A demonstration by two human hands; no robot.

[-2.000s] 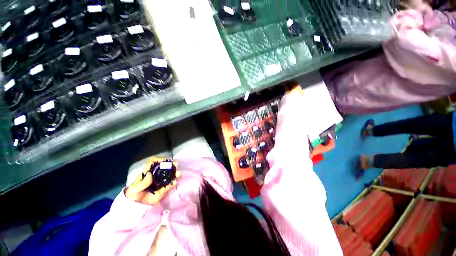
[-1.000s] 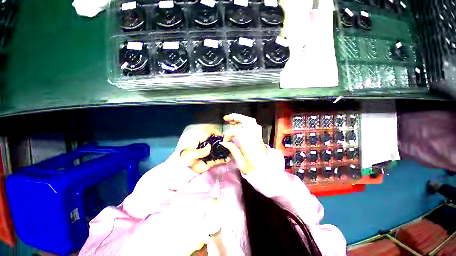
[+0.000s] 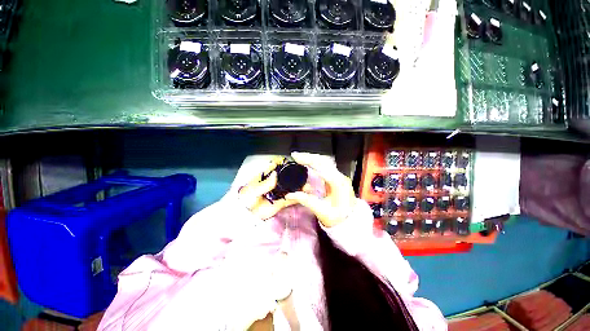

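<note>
A black round part, possibly a lens barrel (image 3: 290, 179), is held above the lap near the middle of the head view, its dark round face turned up. My left hand (image 3: 260, 194) grips its left side. My right hand (image 3: 328, 196) grips its right side and lower edge with the fingers around it. The clear main blister tray (image 3: 278, 99) lies on the green bench ahead, with rows of black round parts (image 3: 293, 65) that bear small white labels. It seems stacked on others.
A white paper sheet (image 3: 420, 90) with a pinkish pen (image 3: 429, 27) lies right of the tray. A part-filled tray (image 3: 477, 106) is further right. Below the bench edge, a tray of smaller parts sits over a red-orange crate (image 3: 430, 247). A blue plastic stool (image 3: 55, 258) stands at left.
Two seconds ago only my left hand visibly held the part, with my right arm over the lower tray. Now both hands hold it, and its dark face has turned up since one second ago.
</note>
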